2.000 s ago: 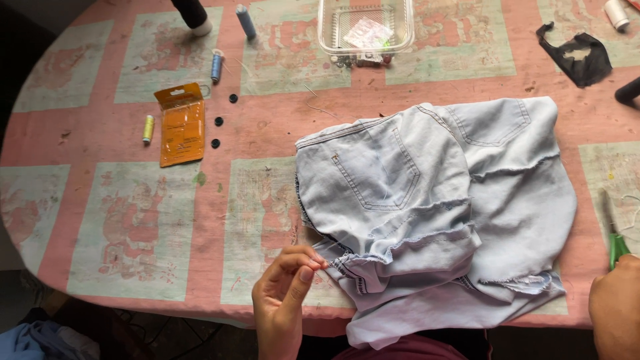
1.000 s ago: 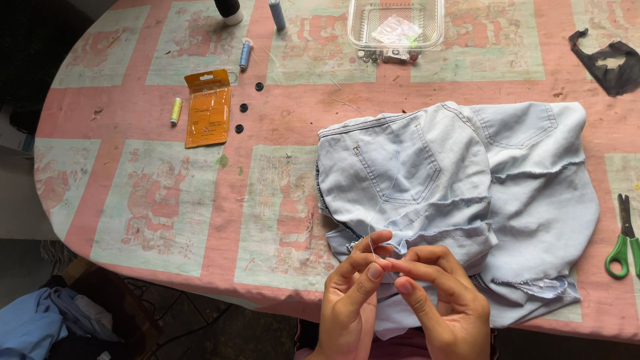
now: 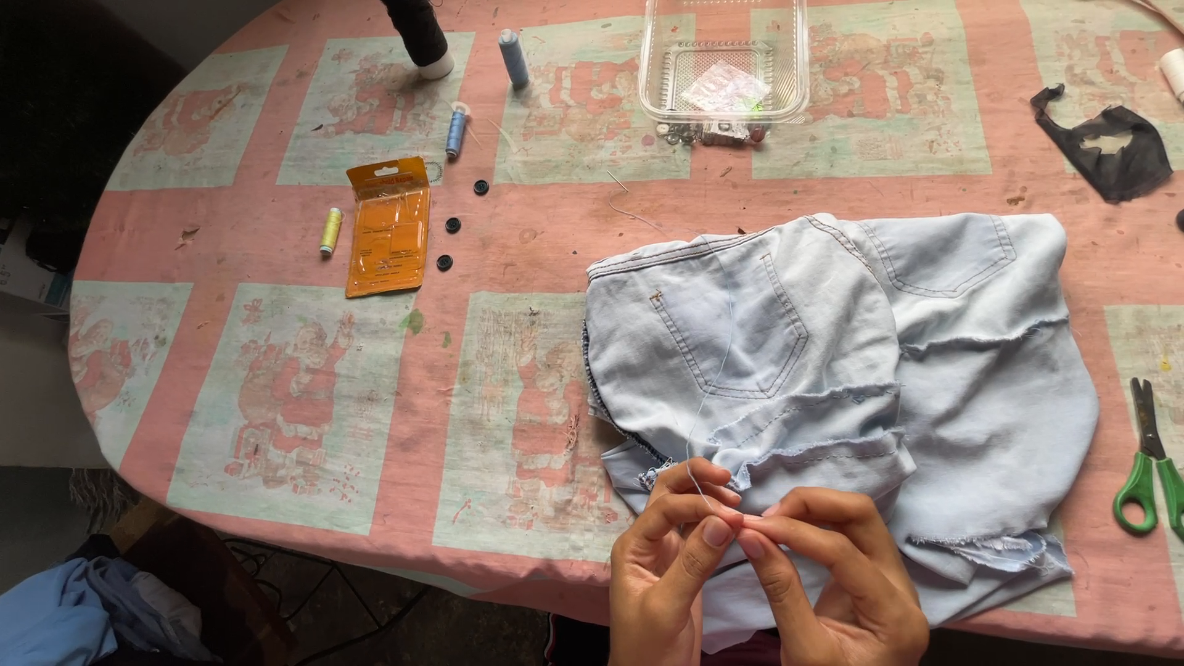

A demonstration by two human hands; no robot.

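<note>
Near the table's front edge my left hand (image 3: 680, 555) and my right hand (image 3: 823, 564) meet at the fingertips. A thin light thread (image 3: 692, 435) runs from my left fingertips up over the denim. Both hands are pinched together on the thread's end; whether a needle is between them is too small to tell. Under and behind them lies a pale blue denim garment (image 3: 980, 398) with back pockets and frayed seams. Green-handled scissors (image 3: 1144, 462) lie to its right. A needle (image 3: 618, 181) with thread rests on the cloth above the garment.
Left of the garment are several black buttons (image 3: 452, 225), an orange needle packet (image 3: 390, 231), a yellow thread spool (image 3: 330, 231) and blue spools (image 3: 456, 131). A black thread cone (image 3: 418, 37), a clear plastic box (image 3: 724, 111) and a black fabric scrap (image 3: 1110, 148) lie farther back.
The right hand was at the scissors two seconds ago; it has let them go and joined my left hand at the thread. The view has shifted left.
</note>
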